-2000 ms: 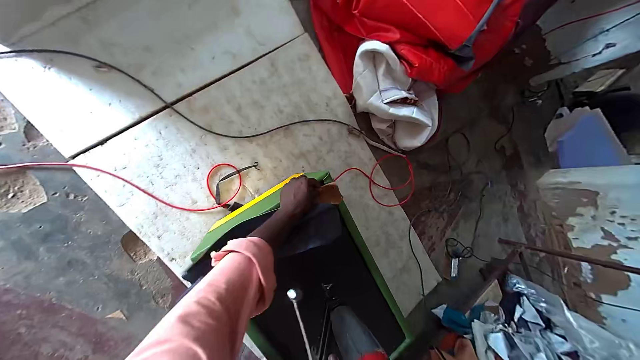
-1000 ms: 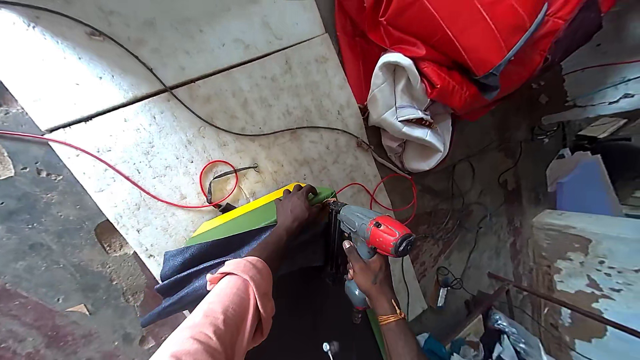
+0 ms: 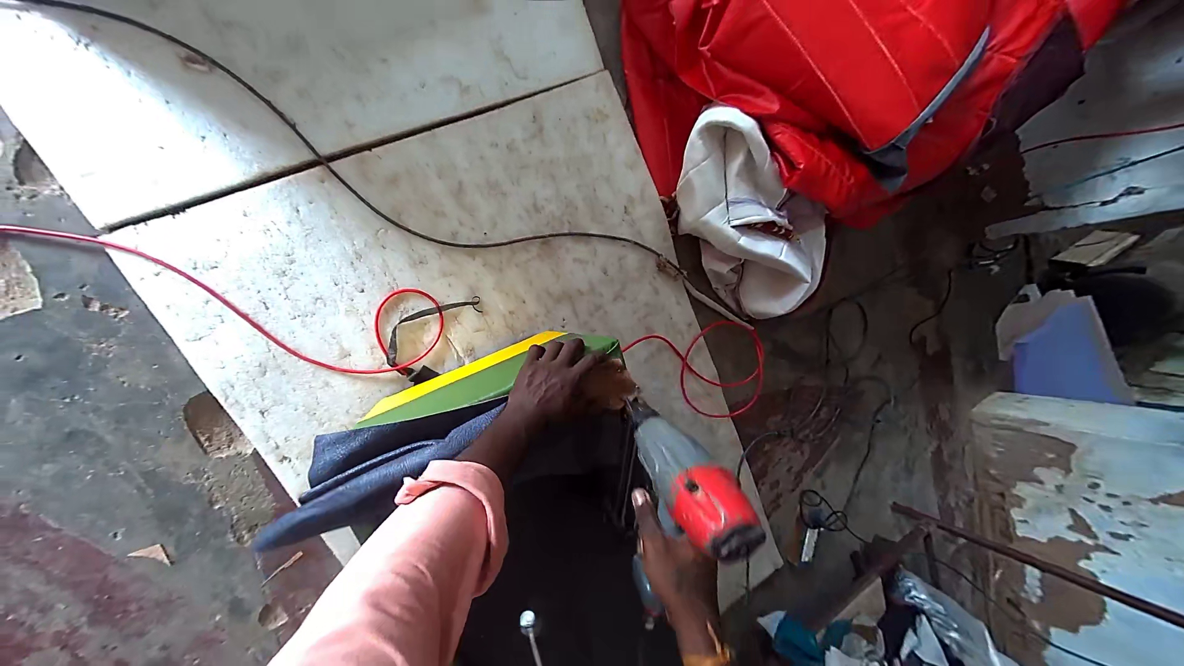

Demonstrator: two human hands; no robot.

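Note:
A grey and red pneumatic staple gun [image 3: 680, 481] is gripped in my right hand [image 3: 673, 564], low and right of centre, its nose at the corner of an upholstered piece. My left hand [image 3: 555, 384] presses on green and yellow covering material [image 3: 481, 377] near that same corner; its fingertips are bent over the edge. Beside my left forearm lies a fold of dark blue leather-like material [image 3: 398, 462]. The black underside [image 3: 546, 555] of the piece shows between my arms. Whether the gun's nose touches the material cannot be told.
The piece lies over pale stone slabs [image 3: 518, 176]. A red hose or cable [image 3: 231, 310] and a dark cable [image 3: 370, 208] cross them. Red padded material [image 3: 832, 83] and white fabric [image 3: 749, 213] lie at upper right. Scraps and plastic [image 3: 943, 620] are at lower right.
Two seconds ago no staple gun showed; one second ago my right hand held it. Its rear end has since swung downward. My left hand stays at the corner.

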